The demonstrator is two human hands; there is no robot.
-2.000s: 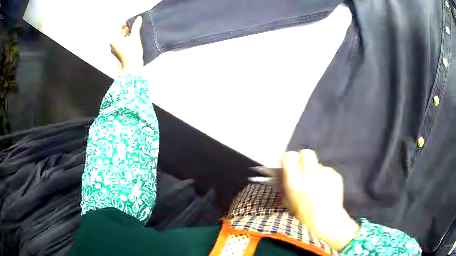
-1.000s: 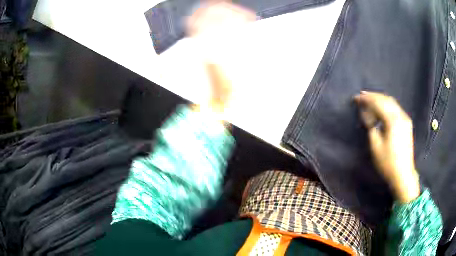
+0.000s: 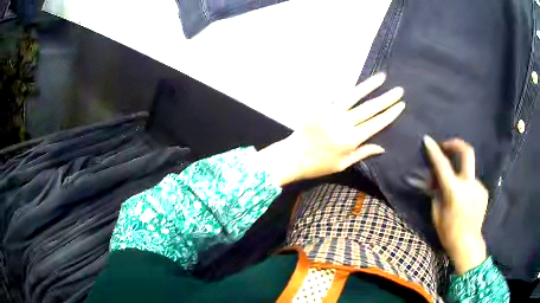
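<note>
The dark grey denim shirt (image 3: 462,71) lies spread on the white table, its button placket at the right edge of the view with gold buttons (image 3: 521,126). Its sleeve (image 3: 237,7) lies at the top, cut off by the frame. My left hand (image 3: 331,136) is open with fingers spread, the fingertips over the shirt's side near the hem; it holds nothing. My right hand (image 3: 462,207) is curled over the lower shirt body, around the thread snips (image 3: 421,181), which are blurred and mostly hidden by the fingers.
The white table (image 3: 254,65) has its near edge running diagonally below the sleeve. A pile of dark garments (image 3: 77,201) lies at the lower left, below table level. My checked apron (image 3: 361,219) is at the shirt's hem.
My left hand let go of the cuff and moved right and down to the shirt's side. My right hand moved right from the table edge onto the shirt. The view shifted slightly.
</note>
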